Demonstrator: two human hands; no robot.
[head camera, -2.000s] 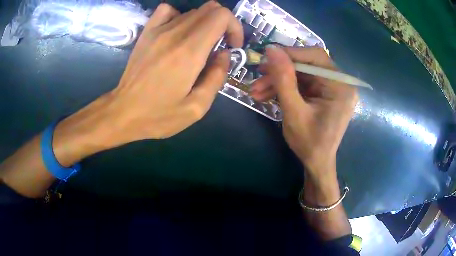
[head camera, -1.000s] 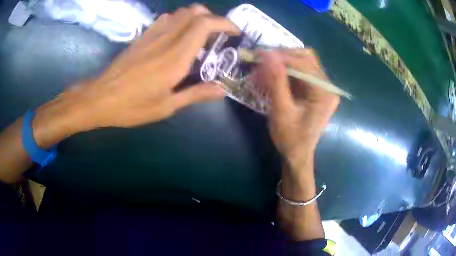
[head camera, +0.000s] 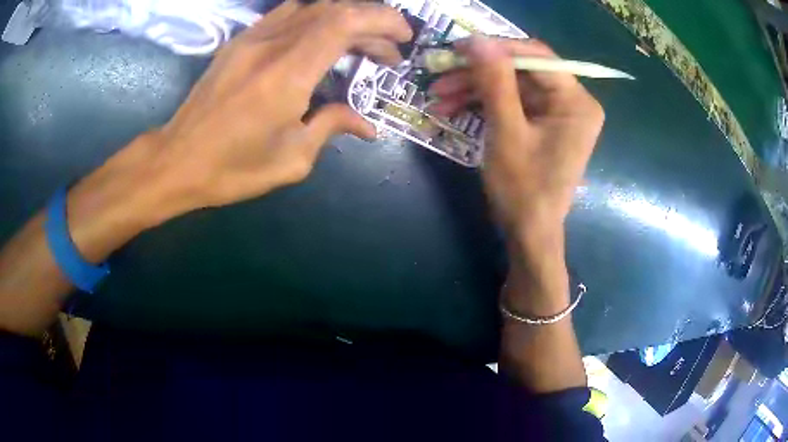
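Note:
The open white power strip housing (head camera: 471, 148) lies at the top centre on the dark green bench, ribbed inside, with a brass contact strip (head camera: 404, 113) along its near side. My left hand (head camera: 259, 104) is at the housing's left end, thumb and fingers spread around that end; whether the fingertips grip it is hidden. My right hand (head camera: 544, 129) holds a slim pale pressing stick (head camera: 570, 66) over the housing, its thick end pointing left into the shell and its thin tip out to the right. The fingers hide part of the inside.
A white power cord in a clear plastic bag (head camera: 173, 22) lies at the upper left, with a white plug (head camera: 22, 22) beside it. A green conveyor with a speckled edge (head camera: 691, 82) curves along the upper right. A black object (head camera: 740, 246) lies at the right, and boxes (head camera: 678, 375) stand below.
The white wire loops seen near my left fingers now lie lower at the housing's left end, and its near side shows more. The blue item at the top edge has left view. The stick is tilted flatter.

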